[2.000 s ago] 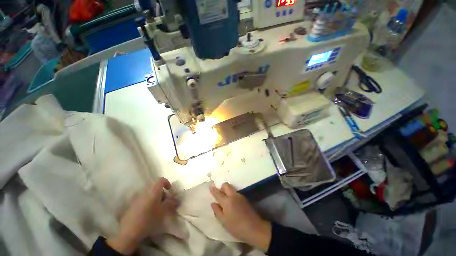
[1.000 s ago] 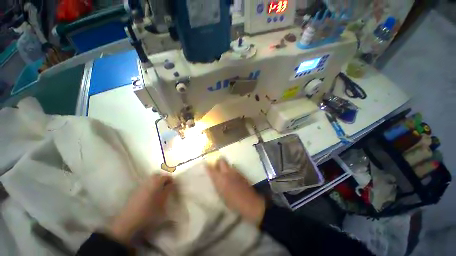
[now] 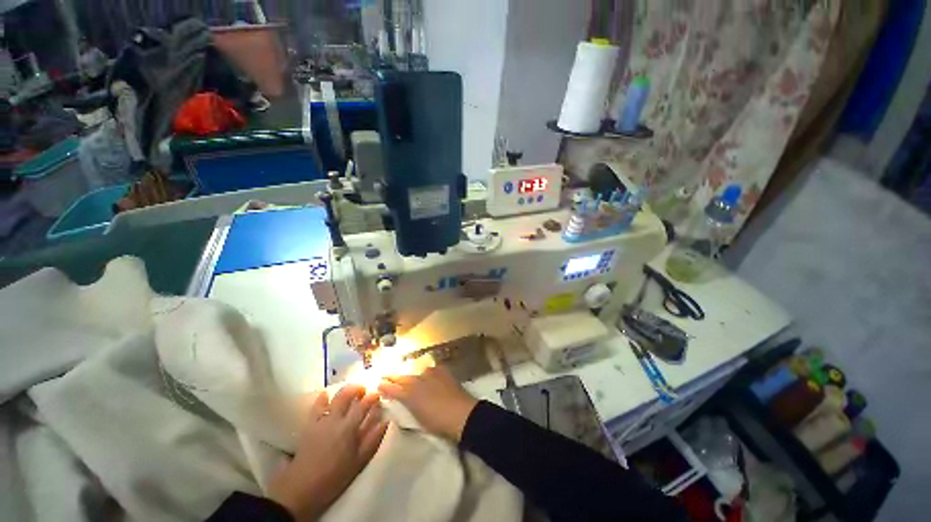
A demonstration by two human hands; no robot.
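The cream fabric (image 3: 133,408) lies in wide folds over the left of the table and the front edge. Its edge is at the lit needle area (image 3: 380,359) of the off-white sewing machine (image 3: 439,265). My left hand (image 3: 332,444) presses on the fabric just in front of the needle, fingers close together. My right hand (image 3: 434,398) is on the fabric just right of it, fingertips near the presser foot. The lamp glare hides the needle, the foot and the exact fabric edge.
A metal tray (image 3: 572,406) with thin tools is at the front edge, partly behind my right sleeve. Blue snips (image 3: 653,373) and black scissors (image 3: 676,298) lie at right. A white thread cone (image 3: 589,87) stands behind. A crate of coloured cones (image 3: 817,408) is at lower right.
Both hands have moved forward with the fabric from the table's front edge to the needle area. The view has tilted up, showing the thread cone and curtain.
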